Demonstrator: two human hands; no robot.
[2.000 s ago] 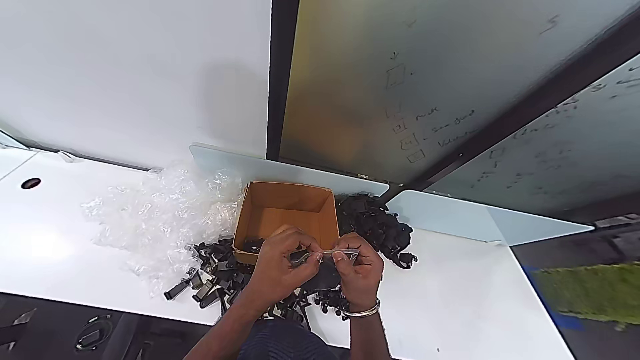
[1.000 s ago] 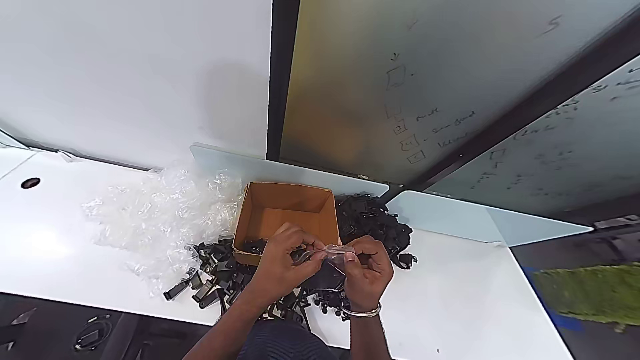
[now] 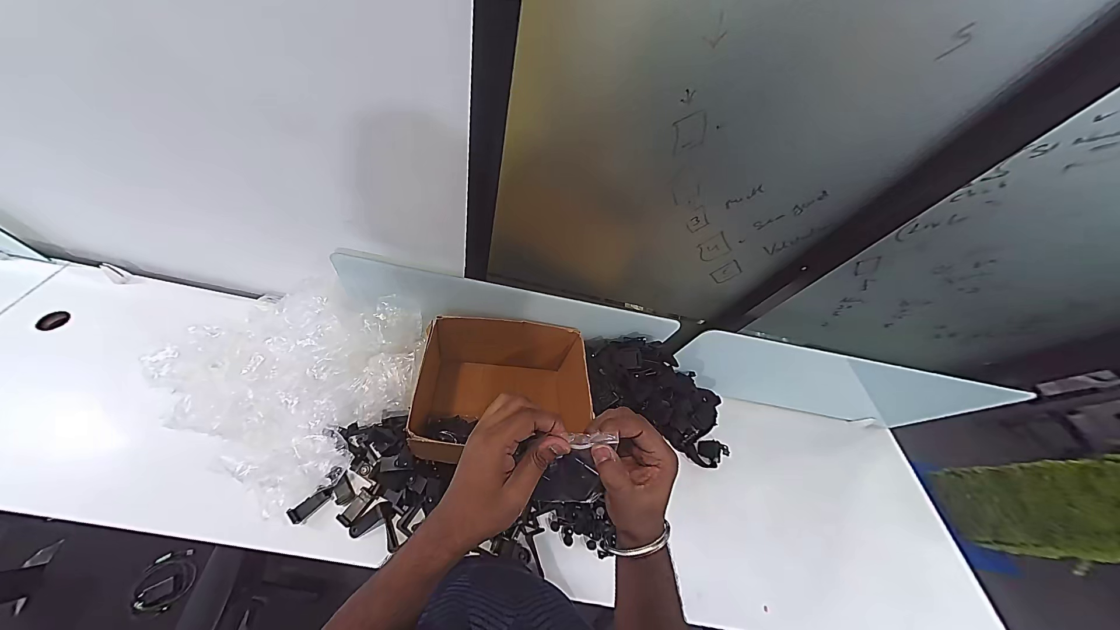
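My left hand (image 3: 512, 464) and my right hand (image 3: 637, 468) meet in front of an open cardboard box (image 3: 573, 376). Between their fingertips they pinch a small clear plastic bag (image 3: 582, 440); what is inside it, if anything, I cannot tell. Some dark parts (image 3: 446, 429) lie at the bottom left of the box. Black plastic parts (image 3: 376, 481), several shaped like clamps, are heaped below and left of the box, partly behind my left hand. Small black pieces (image 3: 577, 522) lie beneath my hands.
A big pile of clear plastic bags (image 3: 271, 385) spreads left of the box. To its right is a heap of black parts (image 3: 652, 385). Low frosted panels (image 3: 770, 372) edge the back of the white table (image 3: 787, 525). A coiled cable (image 3: 164, 582) lies below, at the lower left.
The right hand's fingers have shifted on the clear bag, which both hands hold in the earlier frames too. The box and the piles have not plainly changed.
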